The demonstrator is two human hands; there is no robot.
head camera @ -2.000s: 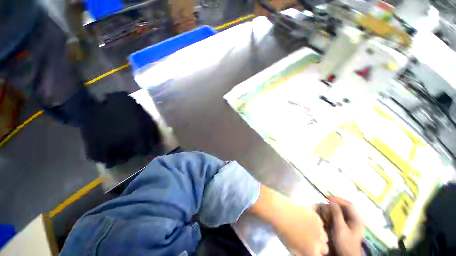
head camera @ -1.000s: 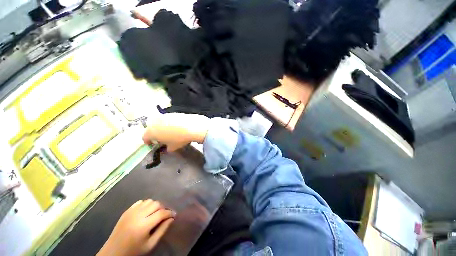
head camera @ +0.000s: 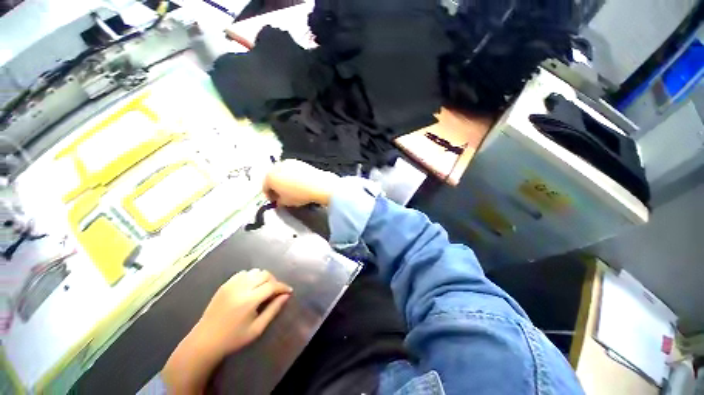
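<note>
My right hand [head camera: 297, 183] is at the near right edge of the white sewing template [head camera: 46, 173]. Its fingers are closed on a small black fabric strip [head camera: 261, 217], which sticks out below the fingertips over the steel table. My left hand [head camera: 239, 308] is over the steel table, near its front edge, with fingers loosely curled, thumb apart and nothing seen in it. Yellow flaps [head camera: 108, 248] with rectangular windows lie on the template. The far ends of my right fingertips are hard to make out.
A large heap of black fabric pieces [head camera: 394, 65] lies beyond my right hand. Several loose strips lie on a tan board [head camera: 463, 131] at its edge. A grey cabinet [head camera: 533, 204] with folded black fabric [head camera: 590, 143] on top stands right. Machine rail [head camera: 73, 92] runs behind the template.
The view has swung from the template's left side and the blue tray to its right side. Over the last second, both hands stay in nearly the same places and poses.
</note>
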